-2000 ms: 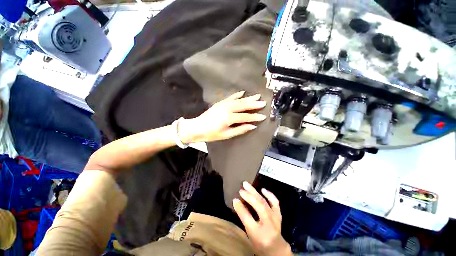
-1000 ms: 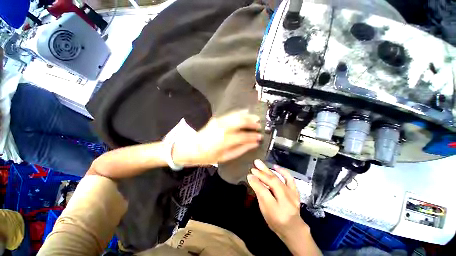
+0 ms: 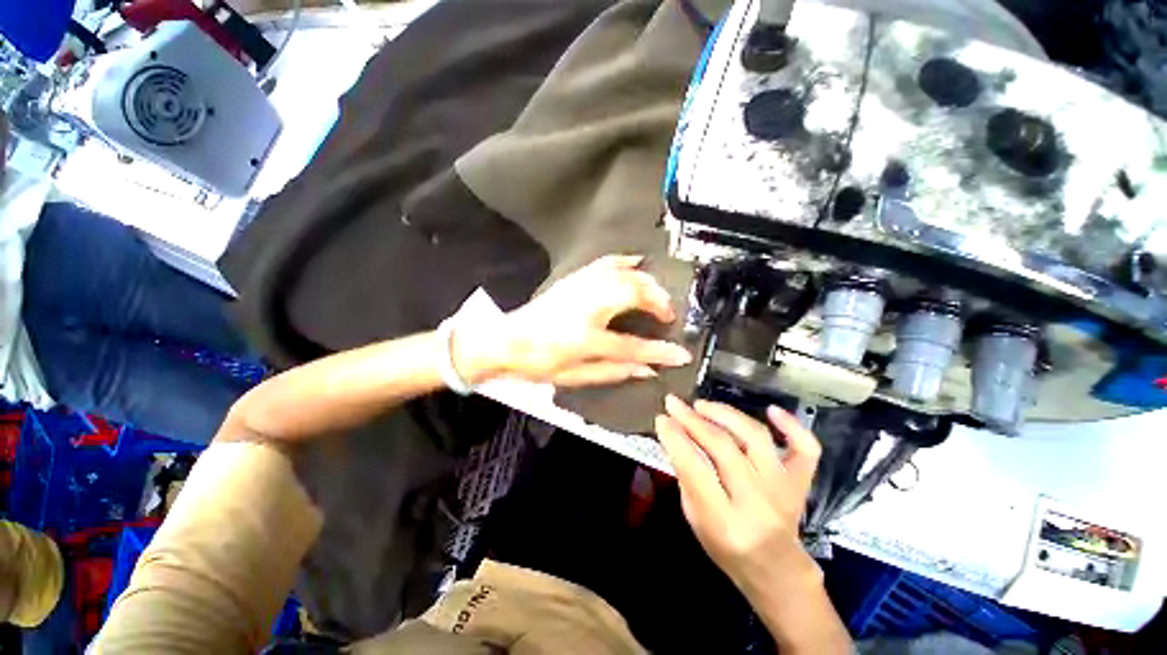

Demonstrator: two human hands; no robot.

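A brown garment panel [image 3: 576, 166] lies on the machine table, its right edge at the needle area of the overlock machine [image 3: 819, 141], a worn off-white head with black blotches. My left hand [image 3: 582, 326] lies on the panel just left of the presser foot, fingers bent and apart, pressing the cloth. My right hand [image 3: 742, 480] is at the panel's near corner, fingertips at the table edge in front of the foot; whether they pinch the cloth cannot be seen. A wider dark brown piece [image 3: 371, 256] spreads to the left and hangs down over the table's edge.
Grey tension knobs [image 3: 927, 348] stand on the machine front. A small tool tray [image 3: 1085, 550] is at the right of the white table. Another machine head [image 3: 179, 109] is at upper left. A person's leg in blue jeans [image 3: 109, 314] and blue crates [image 3: 39, 480] are at left.
The panel has moved up past the foot, so its near end is now much shorter. My right hand has moved up and right, closer to the machine. My left hand stays beside the foot.
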